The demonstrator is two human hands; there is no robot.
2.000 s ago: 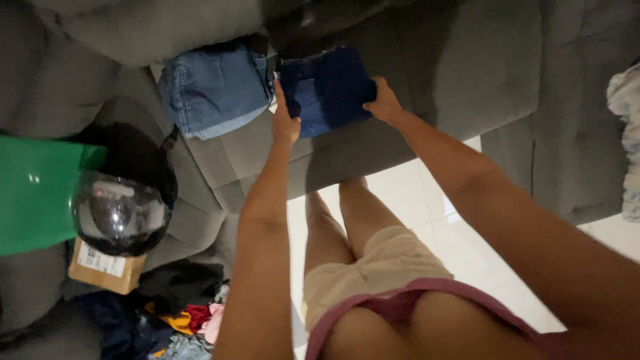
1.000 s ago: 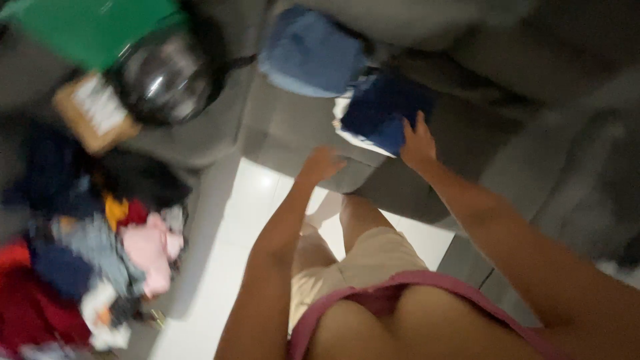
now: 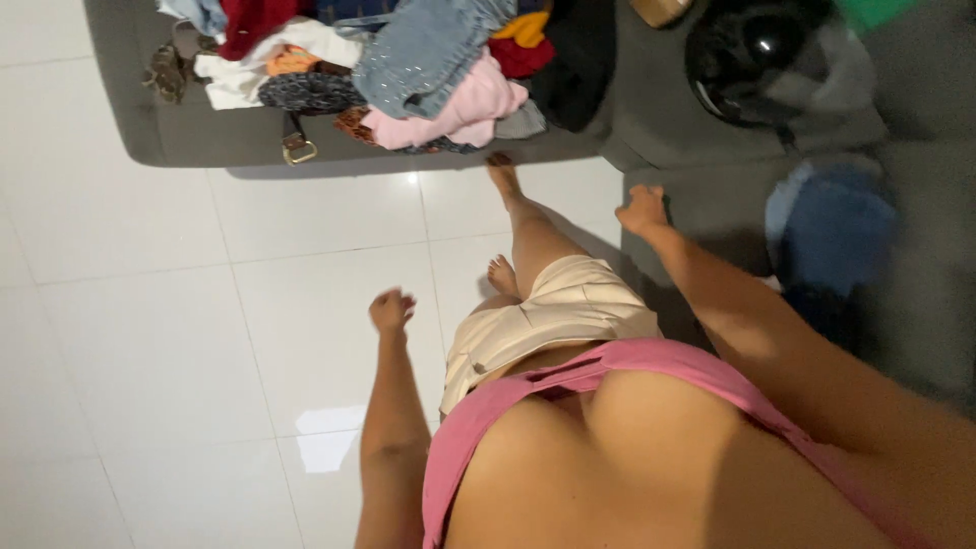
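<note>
My left hand (image 3: pixel 393 309) hangs over the white tiled floor, fingers loosely curled, with nothing seen in it. My right hand (image 3: pixel 643 210) is at the edge of the grey sofa, its fingers bent and partly hidden; no object shows in it. Ahead of both hands lies a heap of loose clothes, with a light blue denim garment (image 3: pixel 419 61) on top, a pink garment (image 3: pixel 465 107), a dark red one (image 3: pixel 255 27) and a white one (image 3: pixel 229 80). A belt buckle (image 3: pixel 300 150) hangs over the seat edge. Blurred blue jeans (image 3: pixel 831 229) lie on the sofa at the right.
A black helmet (image 3: pixel 732 69) with a clear visor rests on the sofa (image 3: pixel 709 187) at the upper right. Beside it are a cardboard box (image 3: pixel 659 9) and a green item (image 3: pixel 877 11), both cut by the frame. My feet stand on the floor (image 3: pixel 328 305) near the sofa edge.
My right hand has come away from the folded dark blue jeans, which both hands held two seconds ago. The view has swung left toward the clothes heap.
</note>
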